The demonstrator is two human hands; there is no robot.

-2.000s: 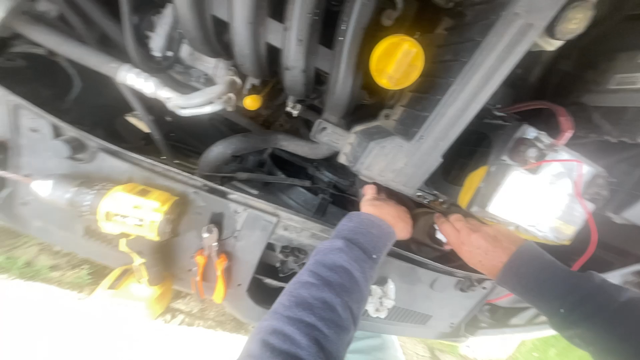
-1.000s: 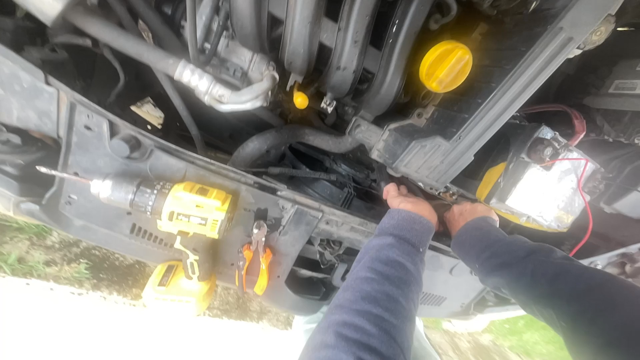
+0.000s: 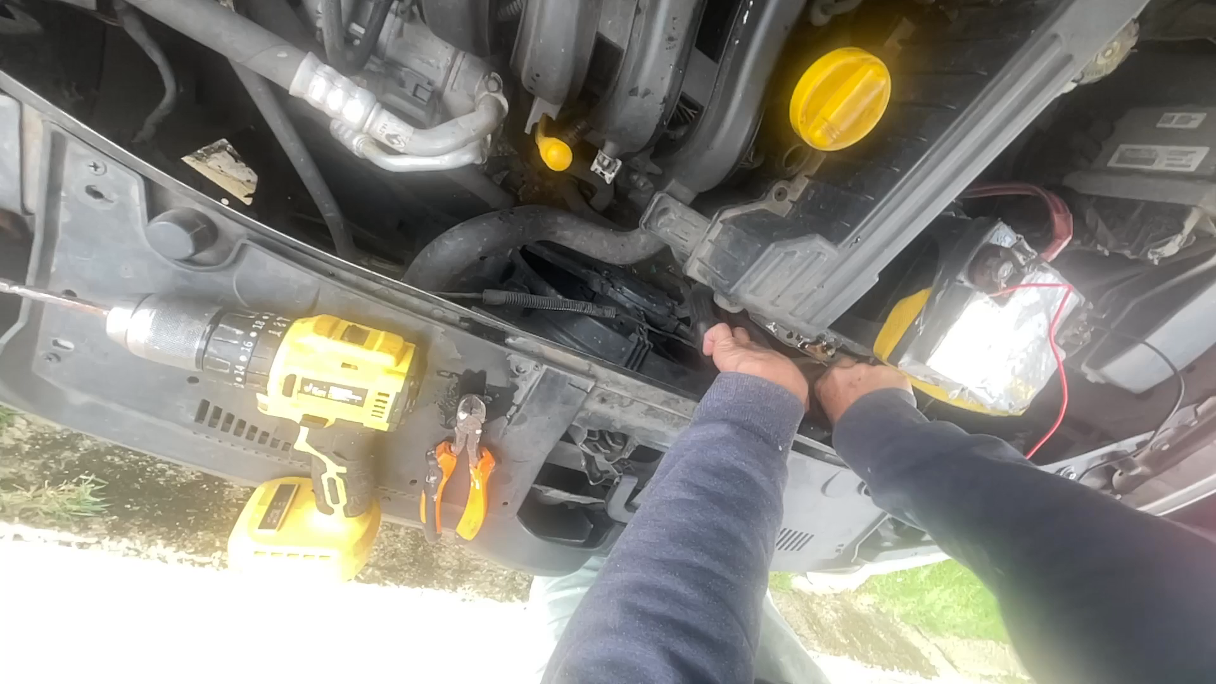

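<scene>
My left hand (image 3: 755, 361) reaches down into the gap behind the car's front panel, below the end of the grey plastic housing (image 3: 774, 252). Its fingers are partly bent near a dark hose or part; what they touch is hidden. Close on its right, my right hand (image 3: 860, 385) is down in the same gap, its fingers hidden under the housing's edge. A yellow cordless drill (image 3: 337, 370) with a long bit lies on the grey front panel (image 3: 123, 237). Beside it lie orange-handled pliers (image 3: 459, 470), jaws toward the engine.
A foil-wrapped battery-like box (image 3: 997, 332) with red wires (image 3: 1059, 361) stands right of my hands. A yellow filler cap (image 3: 840, 99), a yellow dipstick handle (image 3: 554, 154), a curved black hose (image 3: 532, 237) and a metal pipe (image 3: 399, 133) lie beyond the front panel.
My right hand, whose fingers showed two seconds ago, has gone deeper into the gap beside my left. The drill and pliers remain on the panel; the view has shifted.
</scene>
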